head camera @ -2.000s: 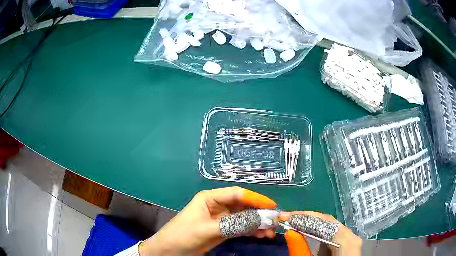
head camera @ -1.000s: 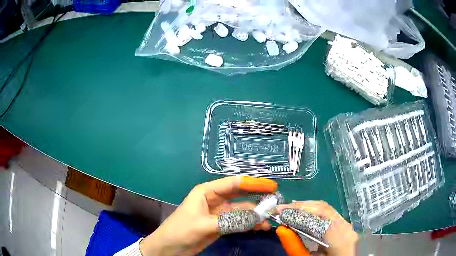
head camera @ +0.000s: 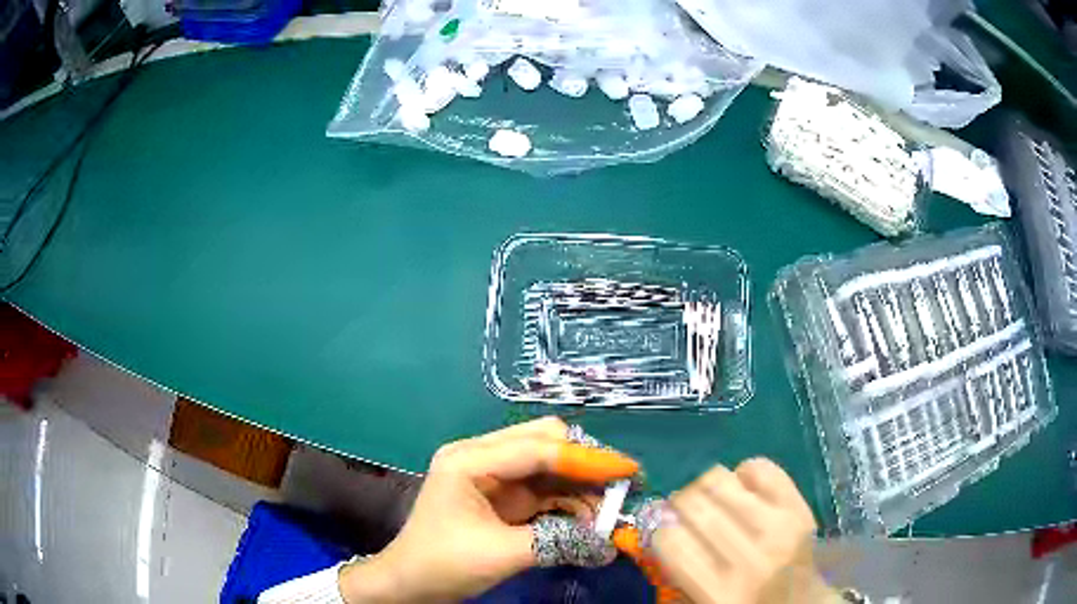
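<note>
My left hand point(head camera: 484, 507), with an orange cot on the thumb and grey sleeves on fingers, is closed around a white plastic housing point(head camera: 612, 507). My right hand point(head camera: 738, 537) is closed at the housing's right side, its orange-covered thumb against it. Whether it grips the housing or a thin shaft is hidden by its blurred fingers. Just beyond the hands, the small clear plastic box point(head camera: 500, 325) lies open on the green bench with thin silver pieces in it.
A blister tray point(head camera: 880, 383) of long pieces lies at right. Behind it are a parts box point(head camera: 844, 159), a paper slip point(head camera: 968, 181) and another tray point(head camera: 1045, 236). A clear bag point(head camera: 461, 139) with white housings and a white bag point(head camera: 850, 53) lie at the back. A black cable point(head camera: 73, 177) is at left.
The right hand has turned over, its knuckles now up, and the thin shaft seen by it before no longer shows. The housing in the left fingers stands more upright.
</note>
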